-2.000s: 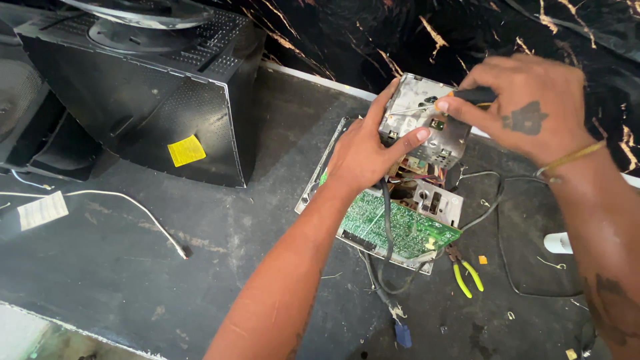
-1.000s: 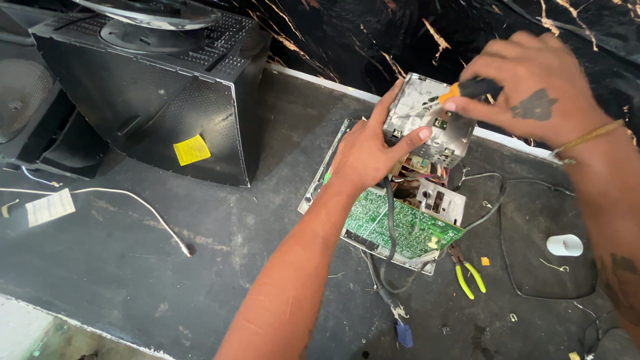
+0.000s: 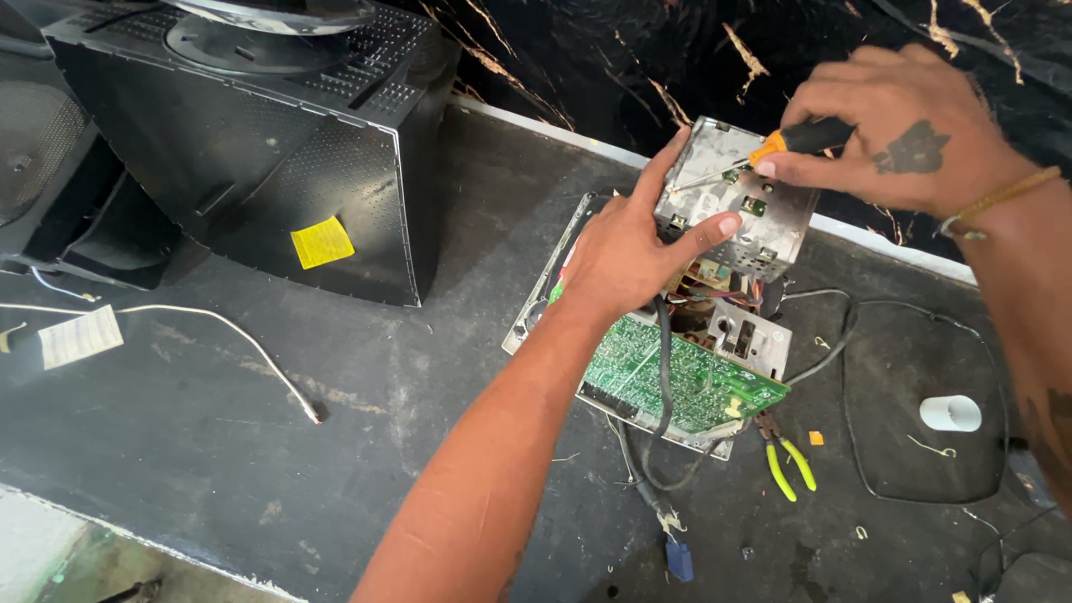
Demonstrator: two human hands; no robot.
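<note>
My left hand [image 3: 624,247] is spread against a perforated metal shield box [image 3: 724,197], with the thumb on its front and a finger along its left side. My right hand [image 3: 888,126] grips a screwdriver [image 3: 768,149] with an orange and black handle. Its shaft slants down to the left, and the tip is at the box's left edge by my left fingers. Under the box lie exposed electronics with wires, a metal connector plate [image 3: 754,339] and a green circuit board [image 3: 678,373]. A dark cable [image 3: 663,368] crosses the board. My left hand hides part of the assembly.
Pliers with yellow-green handles [image 3: 790,467] lie below the board. A blue connector [image 3: 679,559], a white cylinder [image 3: 950,413] and loose cables [image 3: 846,402] are on the dark tabletop. A black monitor housing [image 3: 276,176] stands at the left, near a white cable [image 3: 239,331] and paper [image 3: 81,337].
The screwdriver handle and my right hand have shifted slightly on the box, its shaft now reaching the box's left edge. My left hand stays on the box.
</note>
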